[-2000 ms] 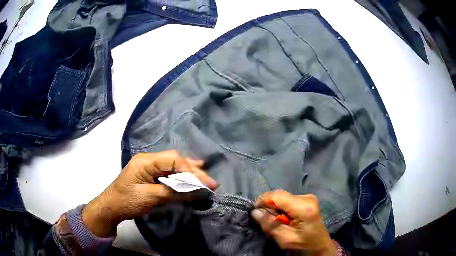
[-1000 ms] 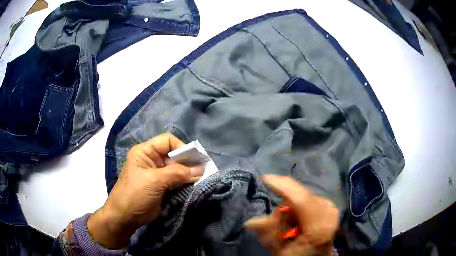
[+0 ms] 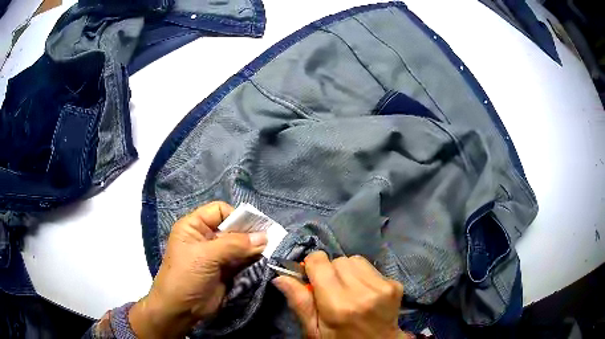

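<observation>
A denim garment (image 3: 345, 152) lies inside out, grey inside with dark blue borders. My left hand (image 3: 199, 265) pinches a white label (image 3: 247, 226) and the bunched seam fabric beside it at the garment's near part. My right hand (image 3: 348, 294) holds small snips (image 3: 286, 269) with metal blades and orange-red handles, mostly hidden by the fingers. The blade tips are at the seam just below the label. Whether they touch a thread cannot be seen. A cuff opening (image 3: 487, 246) shows at the right.
A second dark denim garment (image 3: 69, 132) lies at the left, with part of it reaching the top. The white table (image 3: 570, 152) has a curved edge. Dark denim (image 3: 527, 30) lies at the top right.
My right hand has moved left and inward, bringing the snips to the seam by the label. My left hand still holds the label, now lower and tilted differently.
</observation>
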